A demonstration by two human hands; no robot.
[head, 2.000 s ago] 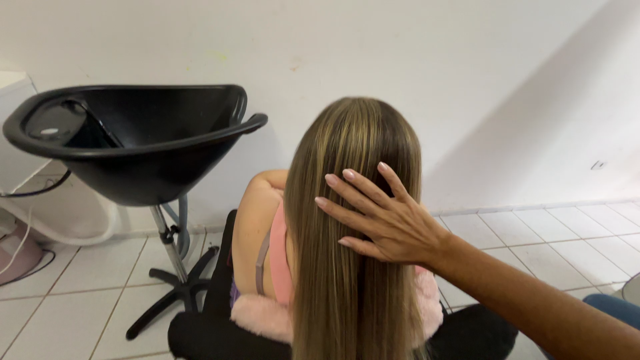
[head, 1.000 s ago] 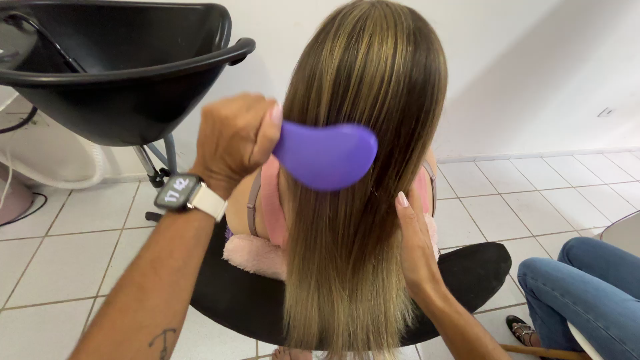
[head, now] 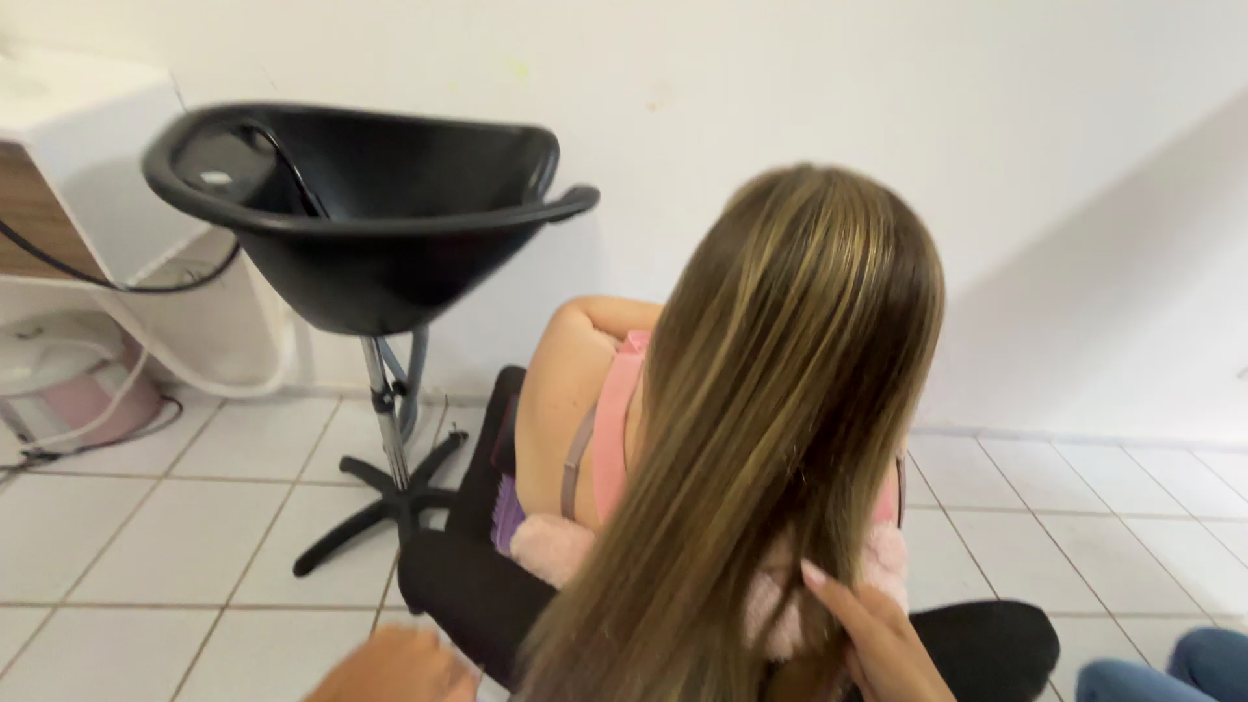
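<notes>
Long brown hair with blond highlights (head: 780,390) hangs down the back of a seated person, whose pink strap (head: 616,429) shows at the left. My right hand (head: 873,624) is at the lower right part of the hair, thumb against the strands; its other fingers are partly hidden, so its hold is unclear. At the bottom edge, left of the hair, my left hand (head: 400,668) is blurred and cut off by the frame. No brush shows in it. A fluffy pink cloth (head: 551,549) lies behind the person's back.
A black shampoo basin (head: 390,224) on a wheelless-looking star base (head: 400,502) stands at the left. Beyond it are a white cabinet (head: 107,166) and a pink and white container (head: 78,380). Black chair padding (head: 985,639) surrounds the person; another person's jeans (head: 1136,678) show lower right.
My left hand, which held a purple hairbrush over the hair one second ago, has dropped to the bottom edge. The hair's lower length now slants left. The view has shifted.
</notes>
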